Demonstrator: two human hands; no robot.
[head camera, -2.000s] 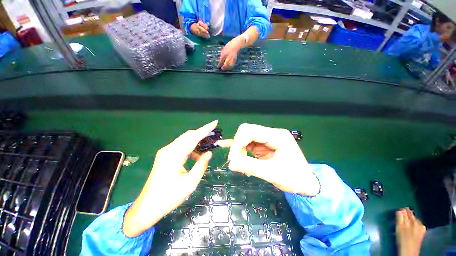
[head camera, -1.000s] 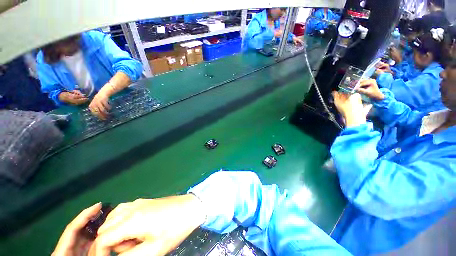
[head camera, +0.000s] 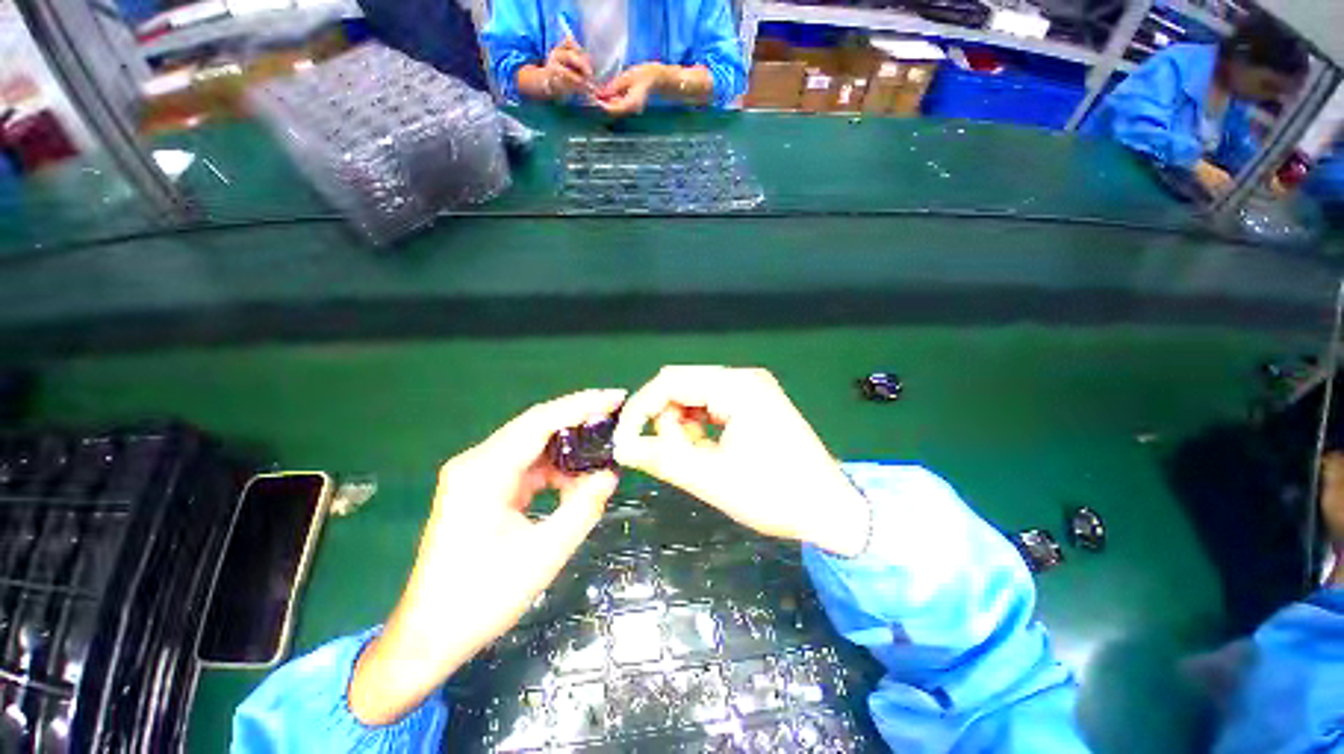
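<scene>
My left hand (head camera: 494, 538) holds a small glossy black unit (head camera: 587, 445) between thumb and fingers above the clear tray. My right hand (head camera: 744, 457) is at the unit's right side, its thumb and index fingertips together against the unit's edge. Whether a tiny part is between those fingertips cannot be seen. The clear blister tray (head camera: 663, 648) with its grid of shiny pockets lies flat below both hands, partly hidden by my sleeves.
Loose black units (head camera: 882, 386) lie at right, two more (head camera: 1086, 527) nearer. A smartphone (head camera: 266, 567) and black tray stack (head camera: 89, 560) are at left. Stacked clear trays (head camera: 398, 140), a second clear tray (head camera: 663, 174) and coworkers are across the line; a blue sleeve (head camera: 1297, 678) is lower right.
The view swung right, then back. Both hands still hold the black unit, with my right fingertips now closer against it. The worker opposite has lifted both hands off their tray.
</scene>
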